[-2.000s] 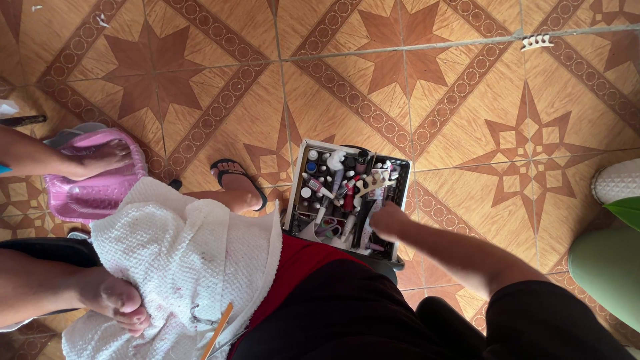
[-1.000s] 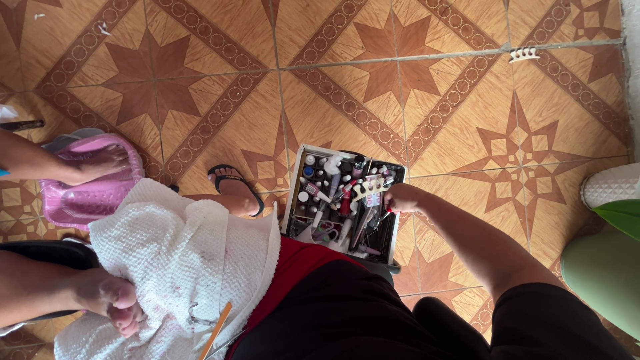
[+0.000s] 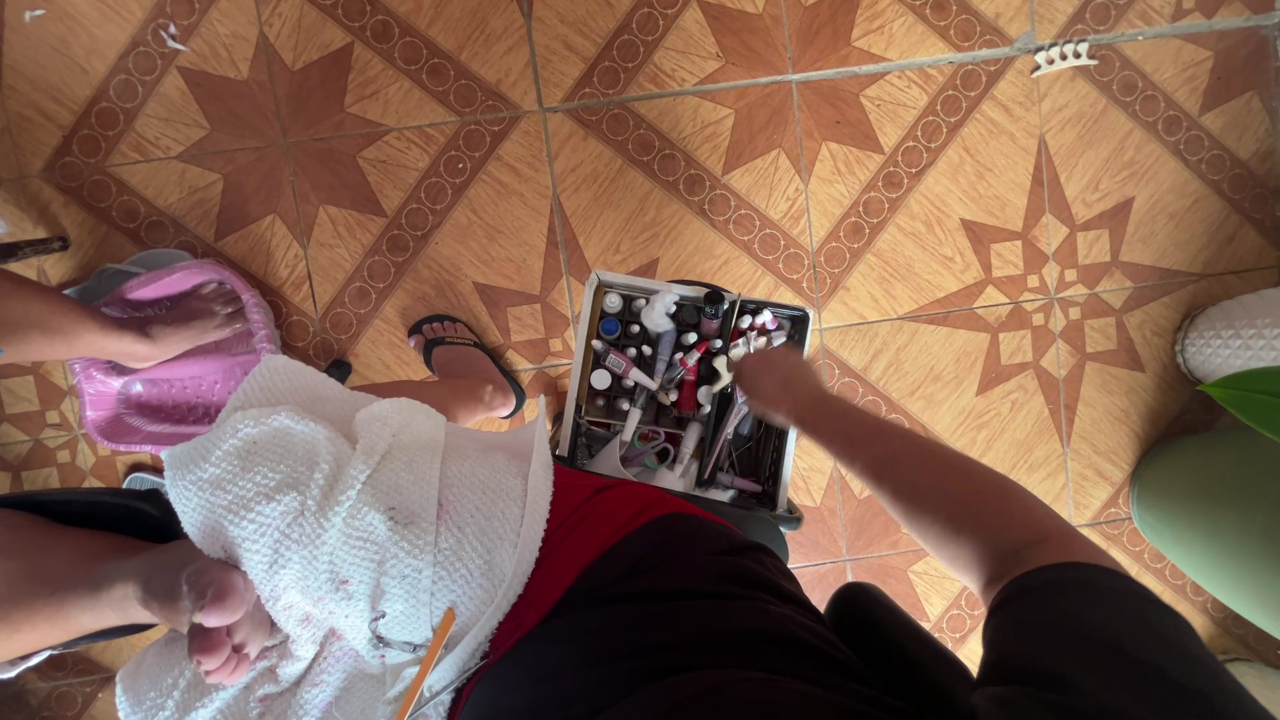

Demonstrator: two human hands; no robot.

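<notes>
My right hand (image 3: 775, 385) reaches over the right side of an open case (image 3: 572, 400) packed with nail polish bottles and tools. Its fingers are bent down and blurred, so whether they hold something is hidden. Beside the fingers lie a cream toe separator (image 3: 722, 372) and white-capped bottles. Scissors (image 3: 652, 448) lie in the case's lower part. A white towel (image 3: 330, 500) covers my lap, with another person's bare foot (image 3: 225, 620) resting against it. An orange nail file (image 3: 428, 660) and a metal tool (image 3: 395, 640) lie on the towel. My left hand is out of view.
At the left, the person's other foot (image 3: 205, 320) is in a pink basin (image 3: 170, 400). My foot wears a black flip-flop (image 3: 468, 355). A toe separator piece (image 3: 1063, 58) lies on the tiled floor. A white textured pot (image 3: 1235, 335) and a green rounded object (image 3: 1215, 520) stand at the right.
My right hand has moved from the case's right edge, where it was one second ago, inward over the contents. The toe separator in the case is now partly covered by the hand.
</notes>
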